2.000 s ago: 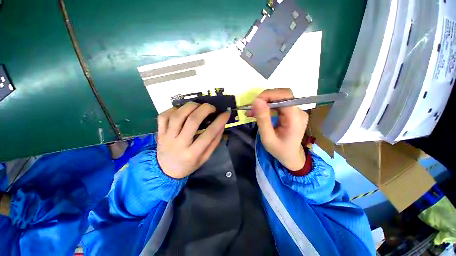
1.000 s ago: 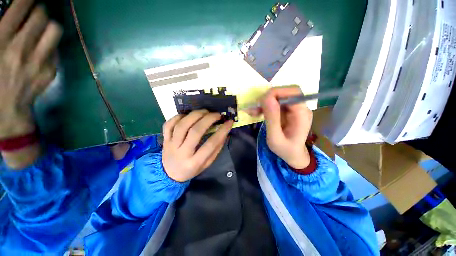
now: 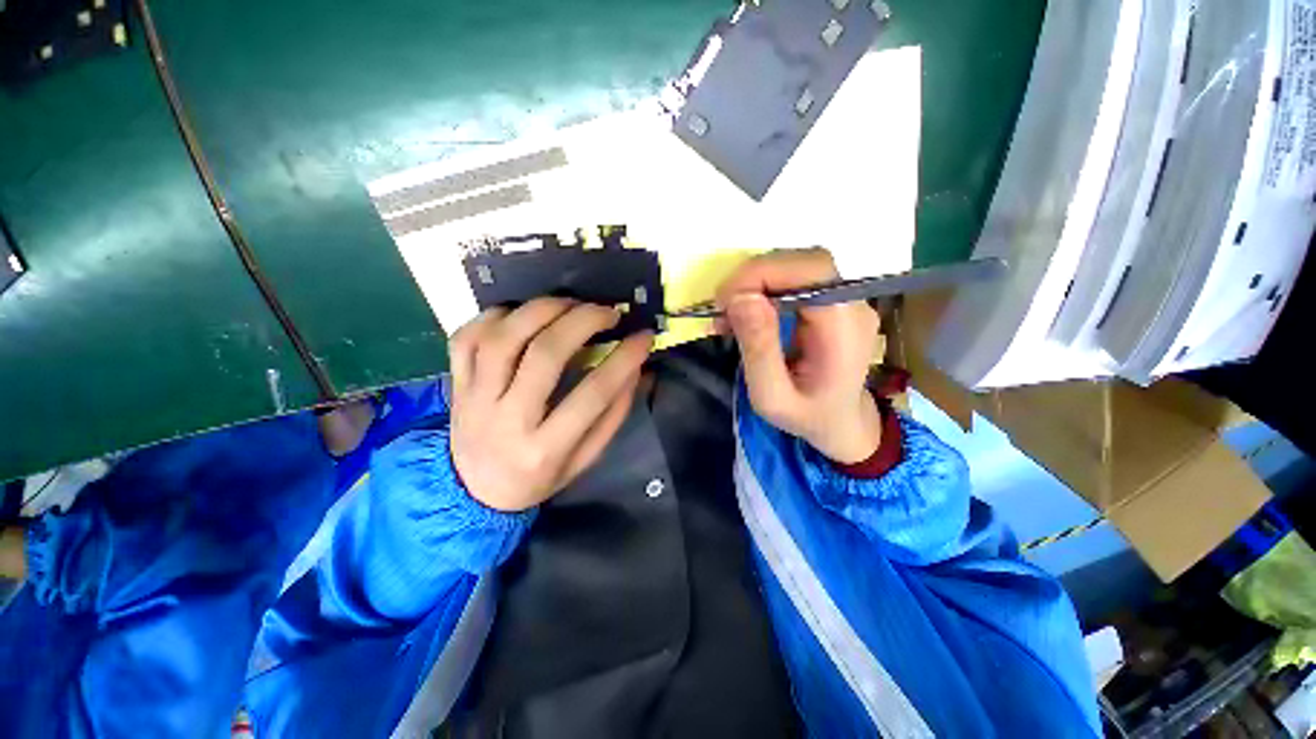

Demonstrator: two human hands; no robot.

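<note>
A small black board [image 3: 570, 273] lies on the near part of the white-yellow backing sheet [image 3: 852, 188]. My left hand [image 3: 534, 397] presses on the board's near edge with its fingertips. My right hand [image 3: 811, 347] holds the tweezers [image 3: 902, 280], whose tip is at the board's right end, near my left index fingertip. Whether the tip holds a small piece cannot be told. A second, dark grey board [image 3: 772, 101] with small pale squares lies tilted on the sheet's far edge. Grey strips [image 3: 476, 189] show at the sheet's left end.
A large curved stack of white perforated sheets [image 3: 1140, 202] stands at the right. Below it is an open cardboard box [image 3: 1140, 462]. A dark cord [image 3: 224, 217] crosses the green bench at left. Another dark board [image 3: 65, 36] lies top left. A coworker's blue sleeve [image 3: 173, 563] shows lower left.
The coworker's hand has left the upper left, where a dark board now shows. My tweezers tip has moved back to the board's right end. The view has shifted slightly.
</note>
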